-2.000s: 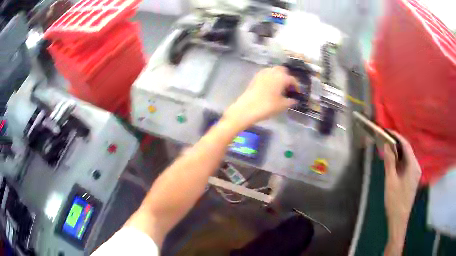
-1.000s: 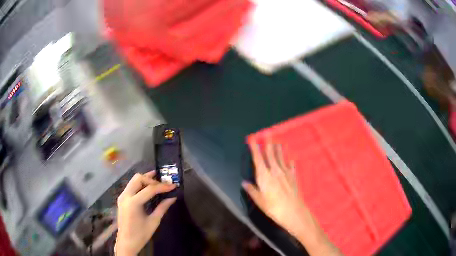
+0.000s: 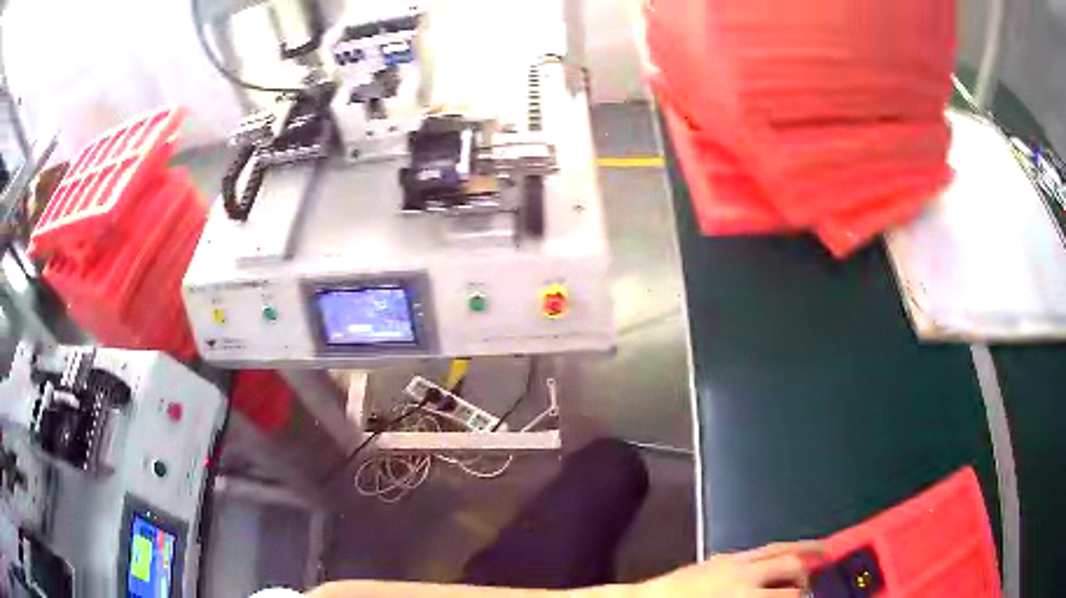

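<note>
My left hand [image 3: 748,571] reaches across the bottom edge from the left, its lower part cut off. Its fingers are on the near end of a black mobile phone [image 3: 859,574], whose gold-coloured spot faces up. The phone lies at the left side of a flat red-orange tray [image 3: 941,537] on the belt; whether it touches the tray I cannot tell. My right hand is not in view.
A bench machine [image 3: 397,263] with touchscreen [image 3: 365,315], green button [image 3: 477,301] and emergency stop [image 3: 554,301] stands ahead. Tall red tray stacks stand left [image 3: 129,257] and right [image 3: 807,105]. A white sheet [image 3: 994,245] lies on the green belt [image 3: 807,397]. Another machine [image 3: 175,450] is lower left.
The view has swung left, back to the machine. My left hand has carried the phone from beside the belt to the red tray. My right hand, earlier on the tray, has left the picture.
</note>
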